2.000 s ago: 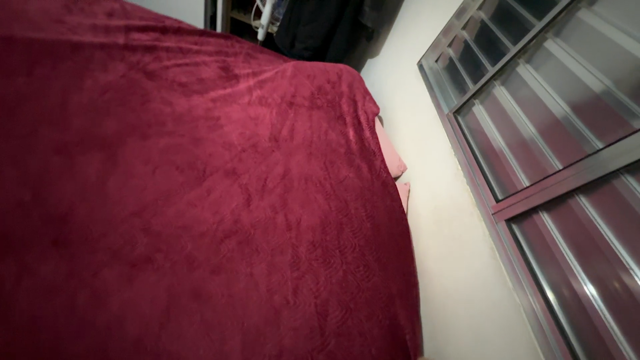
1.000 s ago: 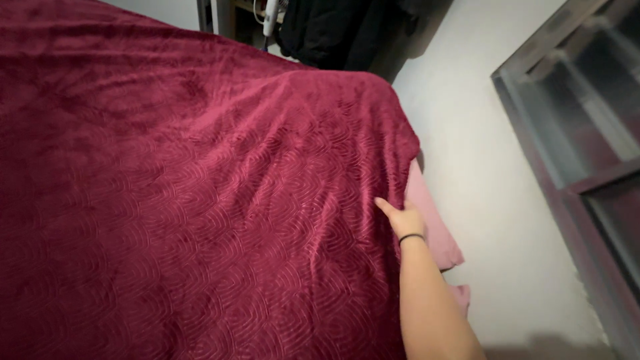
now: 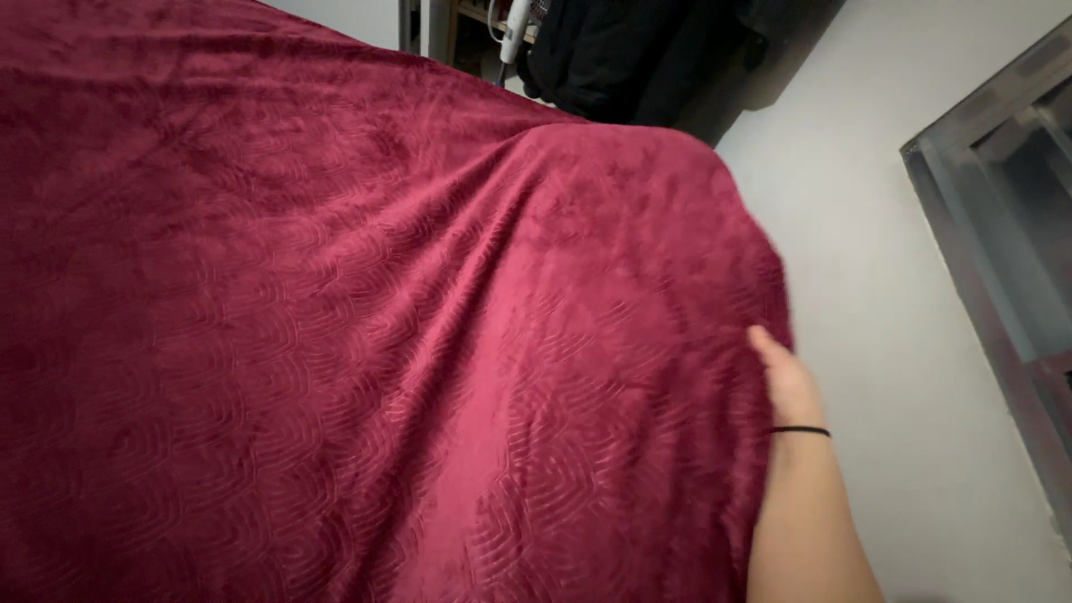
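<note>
A dark red plush blanket [image 3: 352, 335] with an embossed arc pattern covers the bed and fills most of the view. At its right edge, beside the wall, my right hand [image 3: 787, 377] grips the blanket, the thumb on top and the other fingers hidden beneath the edge. A thin black band circles that wrist. Long folds run diagonally across the cloth from near the rounded far corner toward the lower left. My left hand is out of view.
A white wall [image 3: 871, 276] runs along the right side, with a metal-framed window [image 3: 1005, 209] in it. Beyond the bed's far edge hang dark clothes [image 3: 620, 59], beside a shelf and a white appliance handle with a cord [image 3: 514, 32].
My right hand has come into view and taken hold of the blanket's right edge. The pink cloth seen earlier beside the wall is now covered, and the blanket shows deeper folds.
</note>
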